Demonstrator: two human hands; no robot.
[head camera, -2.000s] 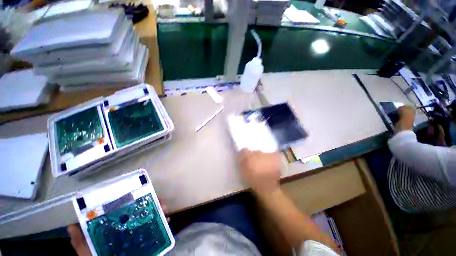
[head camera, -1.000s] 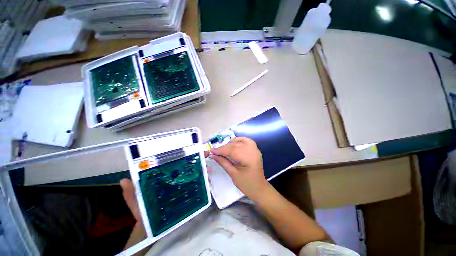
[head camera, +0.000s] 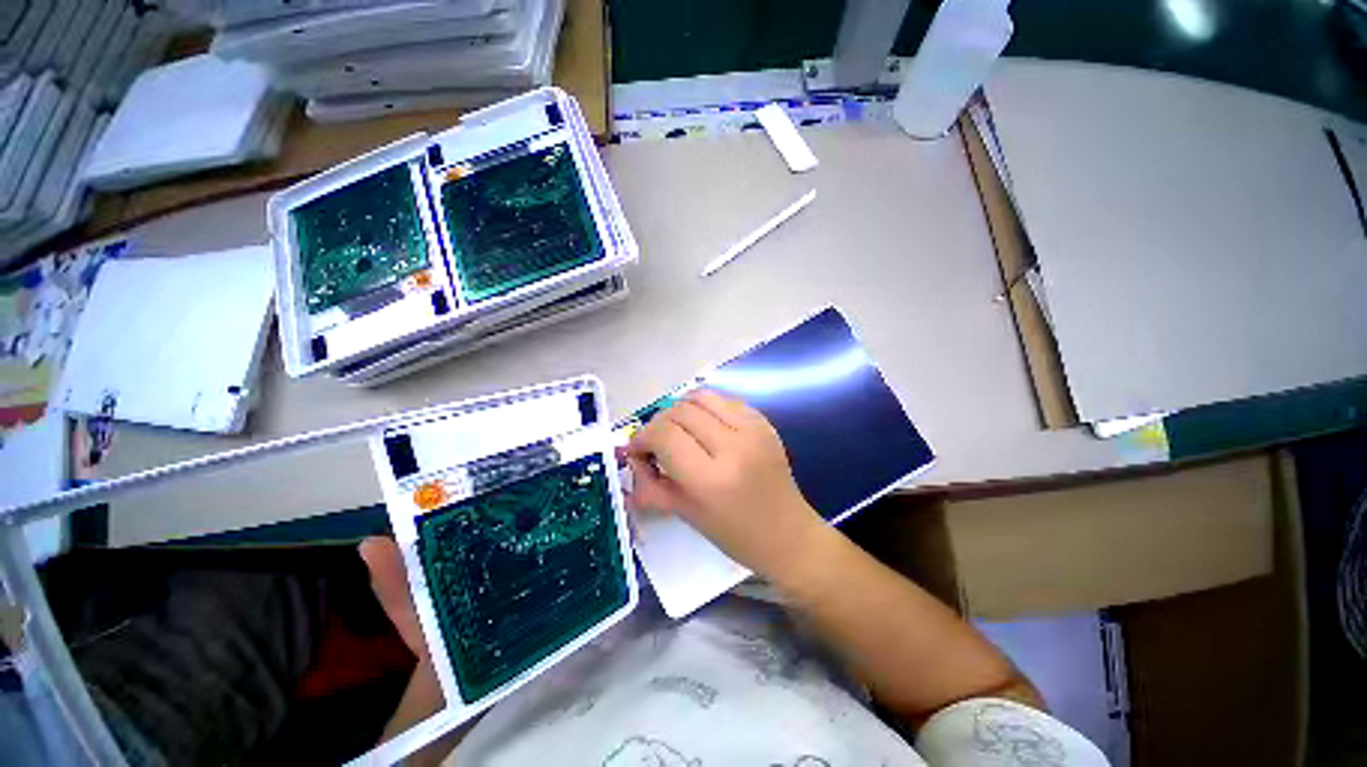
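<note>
A white calculator half (head camera: 487, 420) with a dark green circuit board (head camera: 528, 573) and an orange spot is held above my lap, its empty frame opening at the left. My left hand (head camera: 393, 599) holds it from below and behind, mostly hidden. A glossy blue-black panel (head camera: 840, 412) joined to a white area lies against its right side. My right hand (head camera: 723, 477) is at the seam between the two, fingertips pinched at the board's right edge. What the fingertips hold is too small to tell.
A stack of open calculator halves (head camera: 447, 307) stands behind. White slabs (head camera: 173, 337) lie left, taller piles (head camera: 420, 53) behind. A stick (head camera: 759, 232), a small white block (head camera: 786, 138), a squeeze bottle (head camera: 955, 68) and cardboard sheets (head camera: 1199, 225) lie beyond; a cardboard box (head camera: 1109, 547) is below the edge.
The panel has come from the right and now lies beside the board half. My right hand has moved from the panel's white part to the seam. The view has tilted down.
</note>
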